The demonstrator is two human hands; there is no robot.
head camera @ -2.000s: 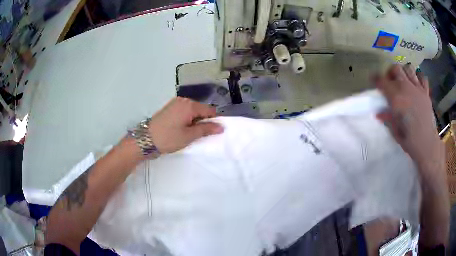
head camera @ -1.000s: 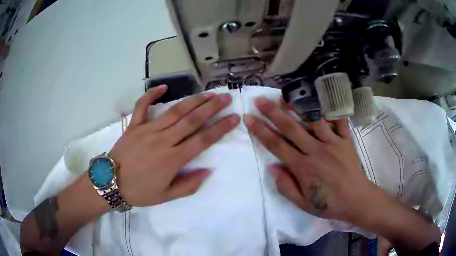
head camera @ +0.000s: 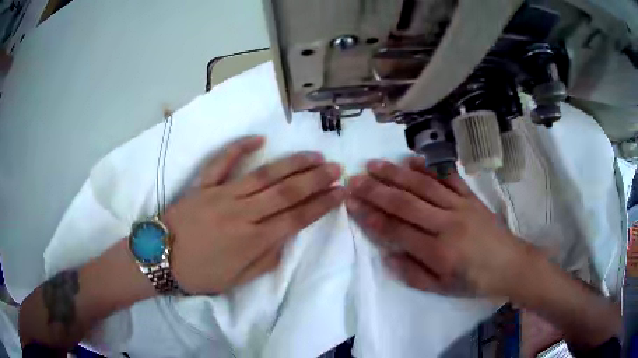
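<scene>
White garment panels (head camera: 308,308) lie under the sewing machine head (head camera: 336,70) and spread to both sides, with folds near me. A straight seam runs between my hands toward the dark presser foot (head camera: 331,122), which stands over the cloth. My left hand (head camera: 259,210) lies flat on the cloth left of the seam. My right hand (head camera: 434,227) lies flat right of it. The fingertips of both hands nearly meet just below the presser foot. Neither hand pinches the cloth. The needle tips and needle plate are hidden.
Pale ribbed tension knobs (head camera: 478,142) hang close above my right hand. The white machine table (head camera: 105,77) shows at the left and back. Double dark stitching runs on the cloth at left and right. An orange object (head camera: 632,241) shows at the right edge.
The cloth, first held up by both hands, was laid under the machine head. In the last second it moved away from me past the presser foot, with both hands flat on it.
</scene>
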